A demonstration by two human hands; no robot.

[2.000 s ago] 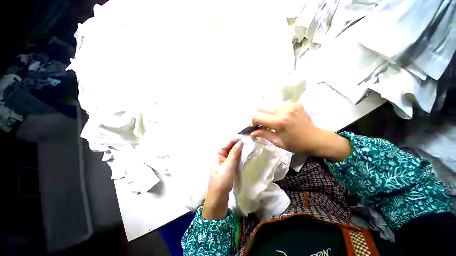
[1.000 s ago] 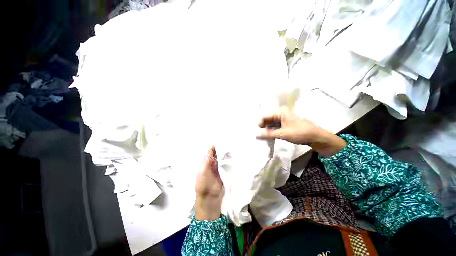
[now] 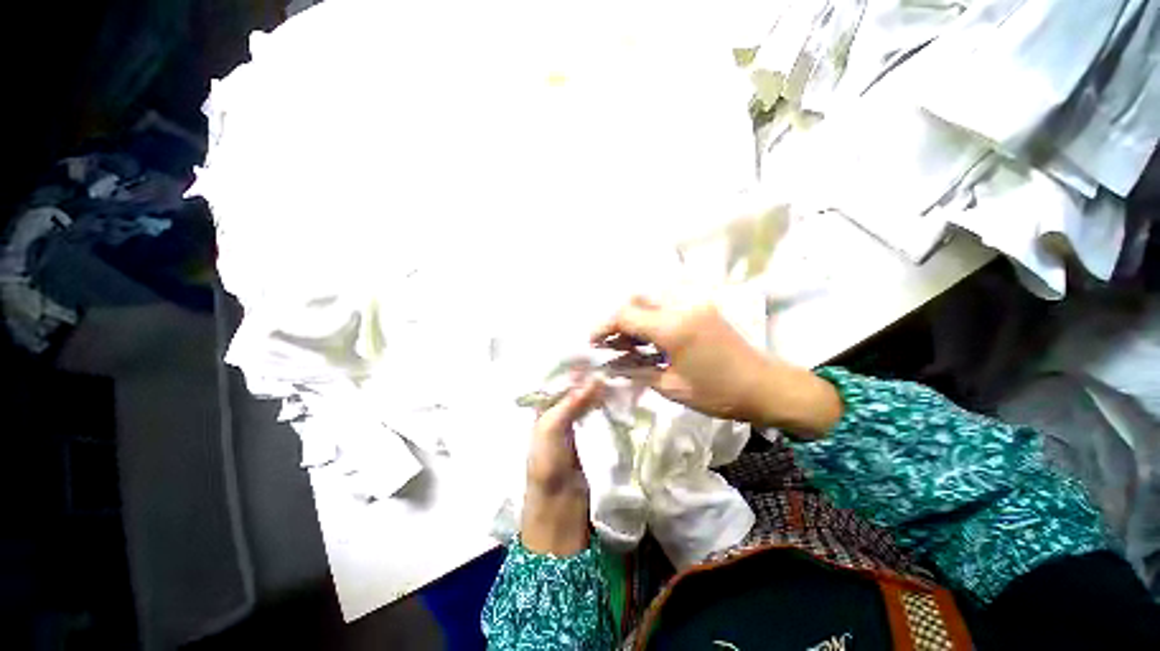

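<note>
A white garment (image 3: pixel 668 477) hangs from my hands over the near table edge onto my lap, its upper part overexposed. My left hand (image 3: pixel 560 439) pinches a fold of it between thumb and fingers. My right hand (image 3: pixel 693 363) is close beside it, above and to the right, with its fingers curled around small dark snips (image 3: pixel 646 356). The snips are mostly hidden by the fingers, and their tips are blurred near the pinched cloth. Thread ends are too fine to see.
A large, overexposed white garment heap (image 3: pixel 420 178) covers the table beyond my hands. A second pile of white to greyish pieces (image 3: pixel 1005 115) hangs over the table edge at the right. The white table (image 3: pixel 369 566) has its corner at the lower left. Dark cloth (image 3: pixel 127 242) lies at the far left.
A second ago my hands were apart with the cloth spread between them. Now they are close together, my right hand moved left, and the garment is more bunched.
</note>
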